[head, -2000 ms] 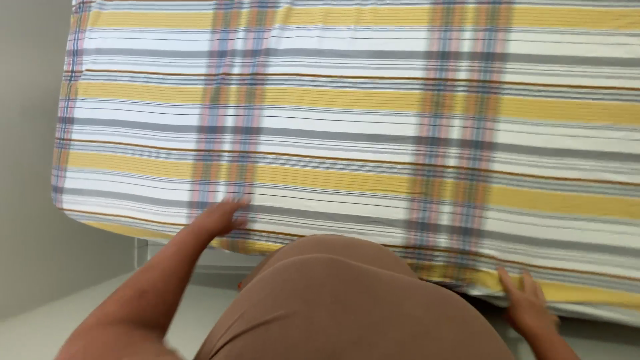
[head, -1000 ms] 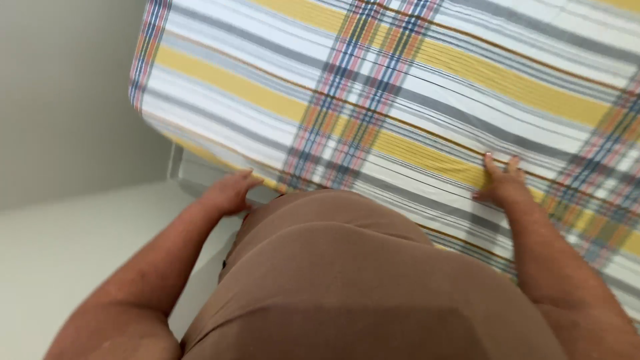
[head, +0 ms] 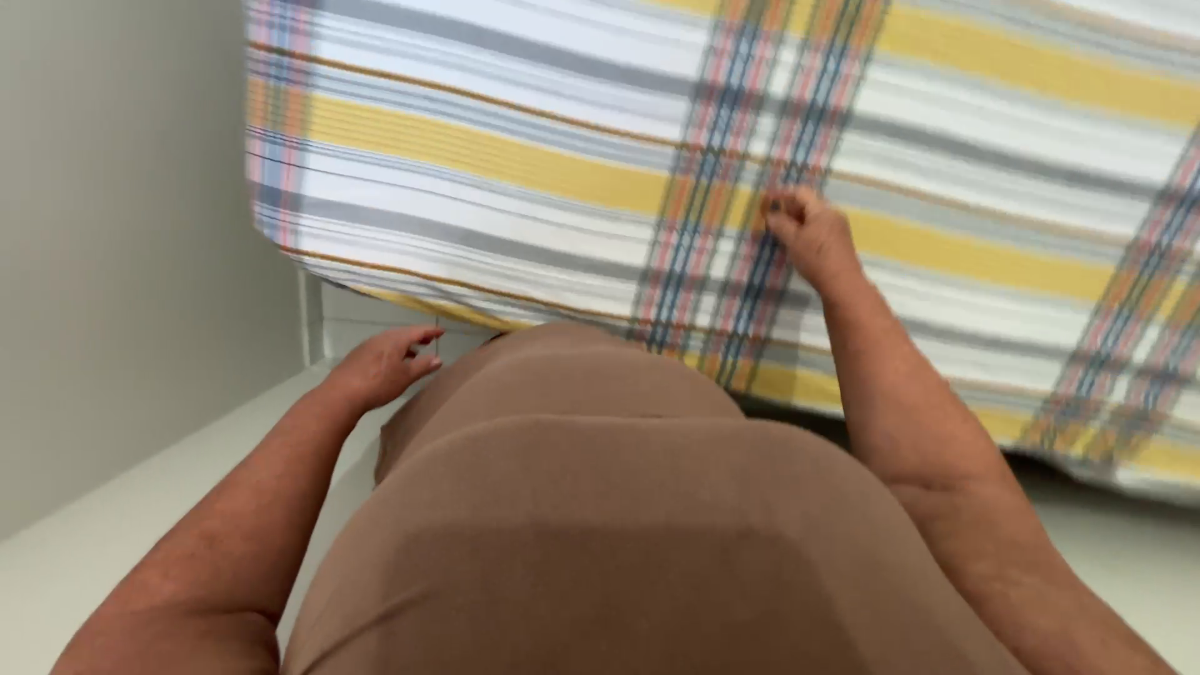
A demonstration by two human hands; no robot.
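A plaid fitted sheet (head: 487,155) in white, yellow, grey and blue covers a mattress across the upper part of the head view. My right hand (head: 808,234) is over the sheet, its fingers curled with the tips near a plaid band; whether it pinches any cloth cannot be told. Beside the near edge of the bed, at the left, my left hand (head: 389,364) hangs with thumb and fingers apart and nothing between them.
A plain grey wall (head: 122,234) rises on the left, with a pale floor (head: 84,544) at its foot. My body in brown clothing stands against the bed's near side. Dark space shows under the bed's edge at the right.
My right hand, spread flat on the sheet a second ago, now has its fingers curled. My left hand was at the bed's edge and is now apart from it. The view has turned.
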